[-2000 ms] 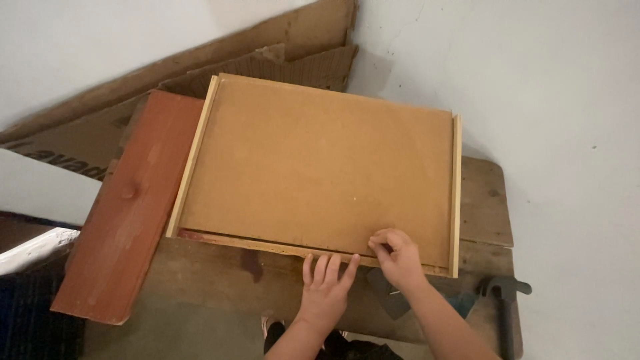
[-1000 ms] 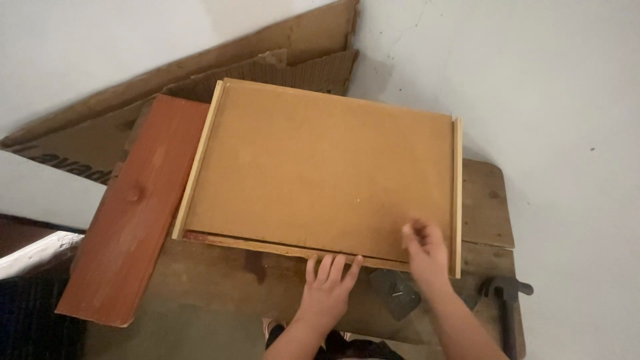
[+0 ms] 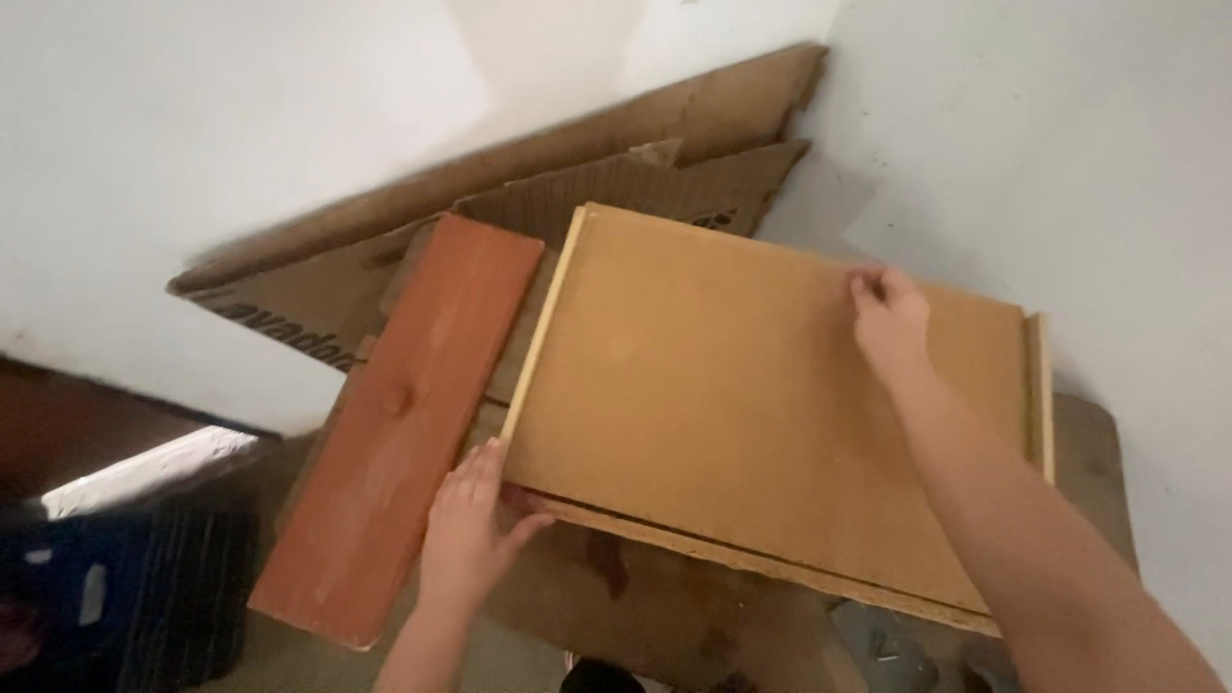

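A shallow wooden drawer or tray-like box (image 3: 731, 414) lies with its flat brown panel facing up and pale wooden strips along its sides. My left hand (image 3: 472, 529) rests at its near left corner, fingers against the side strip and thumb apart along the front edge. Over the panel's far edge, right of its middle, is my right hand (image 3: 890, 313), fingers curled with thumb and fingertips close together; whether something small is between them cannot be seen. Left of the box lies a reddish-brown painted board (image 3: 404, 423) with a round knob.
The box stands on a worn wooden table (image 3: 1097, 462). Cardboard sheets (image 3: 616, 192) lean against the white wall behind. Some grey metal pieces (image 3: 881, 645) are by the near edge, partly behind my right forearm. A dark blue crate (image 3: 144, 587) stands at lower left.
My left hand has gone from the middle of the box's near edge to its near left corner. My right hand has moved from the near edge to the far edge. The view has shifted left.
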